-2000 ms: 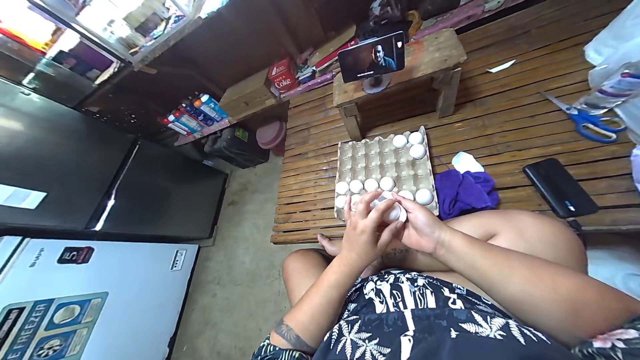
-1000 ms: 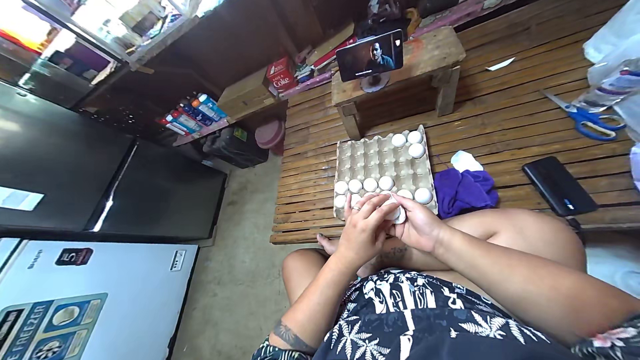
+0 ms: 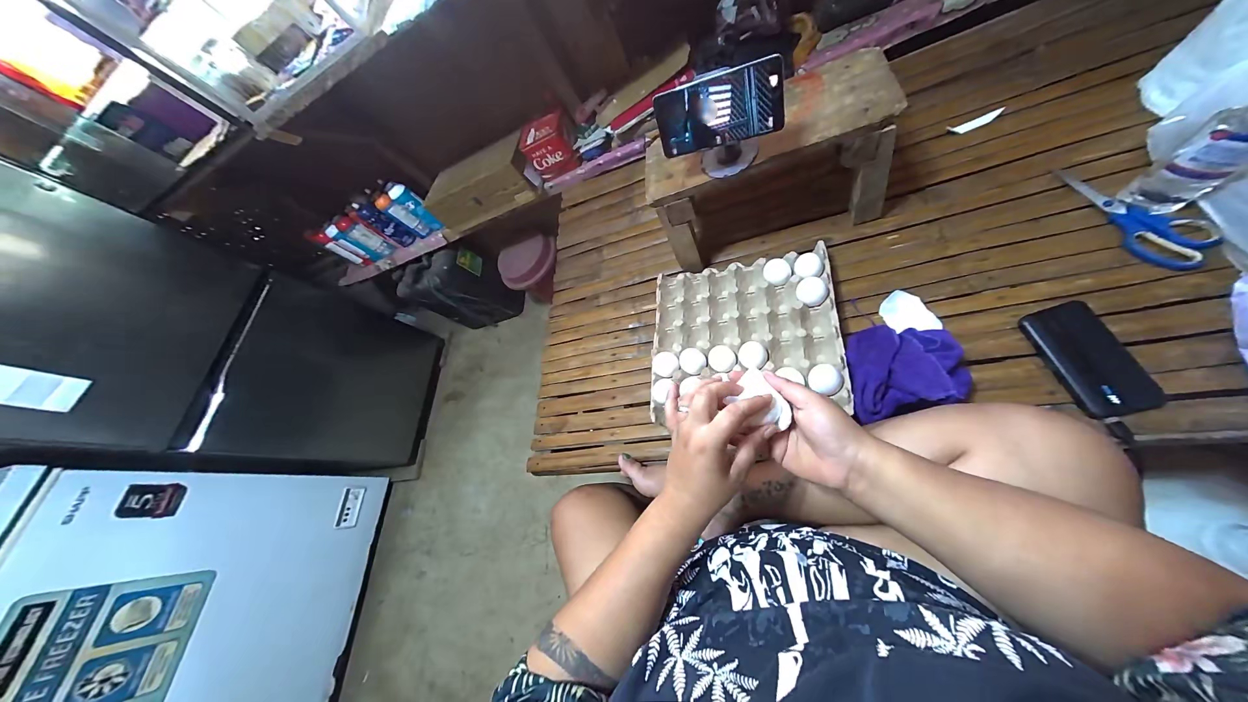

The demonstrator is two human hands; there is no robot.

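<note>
Both hands meet just over the near edge of a grey pulp egg tray (image 3: 746,310) on the bamboo slats. A small white cloth or tissue (image 3: 765,398) lies between them, with an egg perhaps inside; I cannot tell. My left hand (image 3: 704,434) has its fingers bent around the white piece from the left. My right hand (image 3: 817,429) holds it from the right, thumb on top. White eggs (image 3: 825,379) fill several cups along the near rows, and a few more (image 3: 811,291) sit at the far right corner. A purple cloth (image 3: 907,375) touches the tray's right side, a crumpled white piece (image 3: 910,311) just beyond it.
A phone on a stand (image 3: 721,105) shows a video on a low wooden bench (image 3: 829,102) behind the tray. To the right lie blue-handled scissors (image 3: 1155,232), a black phone or power bank (image 3: 1090,358) and plastic bags (image 3: 1204,73). A white freezer (image 3: 263,546) stands at the left.
More of the white cloth or tissue now shows between my hands, where a rounded white shape was visible before. Both hands have stayed near the tray's near edge.
</note>
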